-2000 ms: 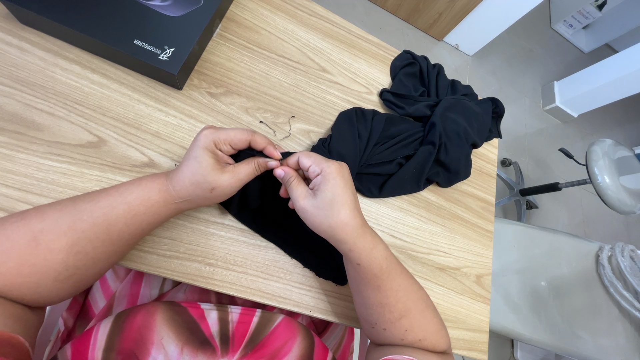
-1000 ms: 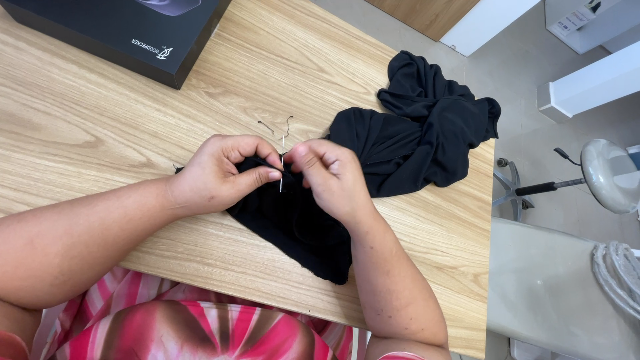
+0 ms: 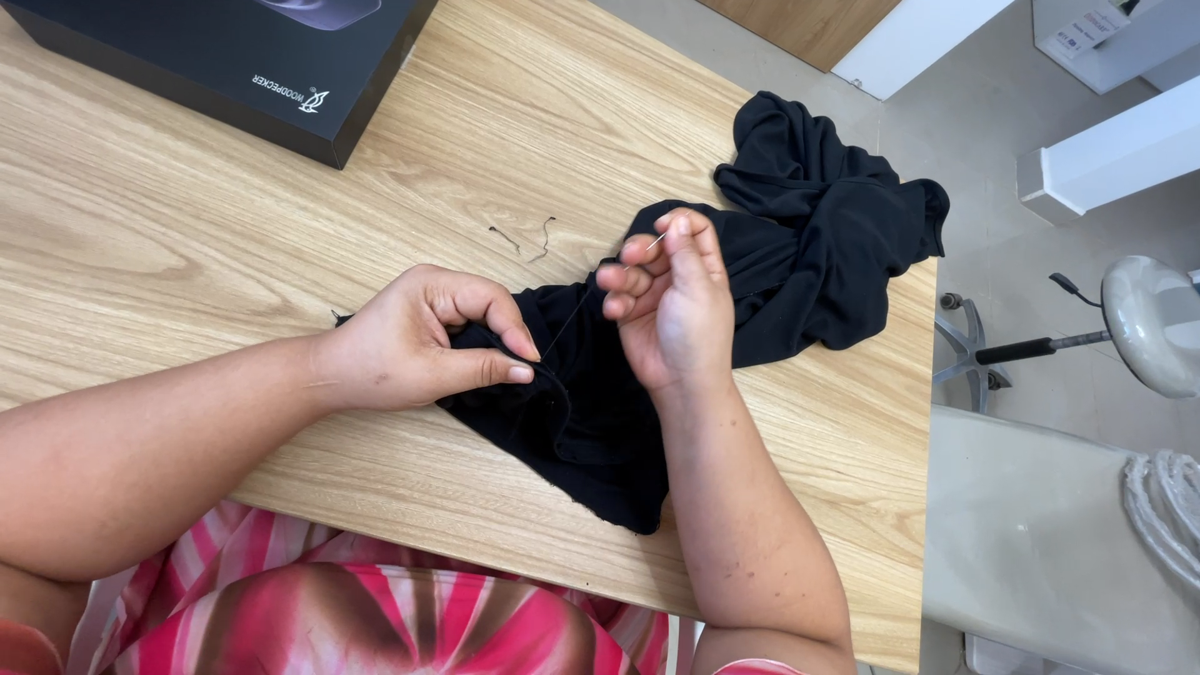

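Between thumb and forefinger, my left hand pinches the edge of a black fabric garment. My right hand is raised to the right of it, palm partly up, with a thin sewing needle held at its fingertips. A dark thread runs taut from the pinched edge up toward the right hand. The garment spreads beneath both hands and bunches up at the upper right. Two short loose dark thread pieces lie on the wooden table above the fabric.
A dark box with a Woodpecker logo stands at the table's upper left. Beyond the right edge of the wooden table are a wheeled stool, a pale glossy surface and coiled clear tubing.
My right hand has moved away from my left hand, up and to the right, with the needle. A thread now stretches between them. My left hand still pinches the cloth.
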